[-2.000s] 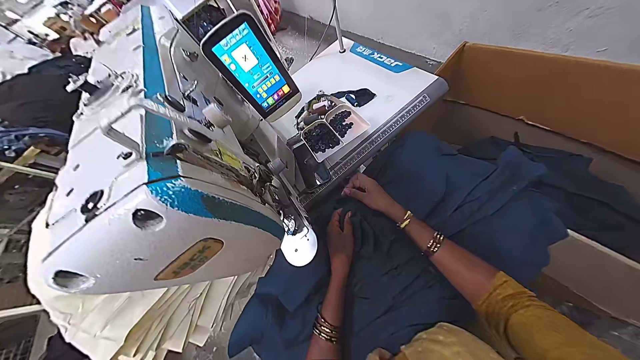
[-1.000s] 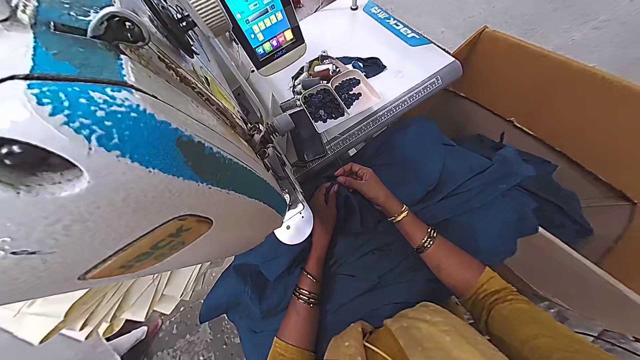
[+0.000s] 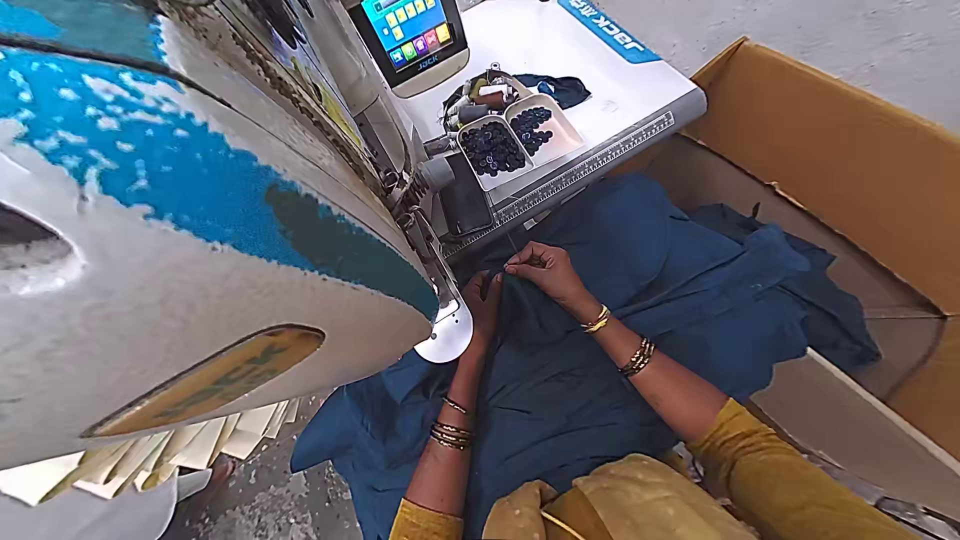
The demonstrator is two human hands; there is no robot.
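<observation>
Dark blue fabric point(image 3: 570, 375) lies across my lap and runs over to the right. My left hand point(image 3: 484, 304) grips its edge, just right of the sewing machine's round white guard point(image 3: 446, 334). Close beside it, my right hand point(image 3: 541, 271) pinches the same edge between thumb and fingertips. Whether a small item sits between the fingertips cannot be told. Above the hands, a divided white tray point(image 3: 559, 139) of dark buttons point(image 3: 493, 148) rests on the machine table point(image 3: 637, 82). The Jack sewing machine head point(image 3: 225, 247) fills the left side.
A lit control screen point(image 3: 411, 34) stands behind the tray, near thread spools point(image 3: 491, 96) and a dark cloth scrap point(image 3: 562, 88). A ruler strip point(image 3: 585, 172) edges the table. At right is a large cardboard box point(image 3: 825, 165); pale layered sheets point(image 3: 202, 442) are at lower left.
My hands have come together at the fabric edge; two seconds ago they were a little apart. The view has moved closer to the machine head.
</observation>
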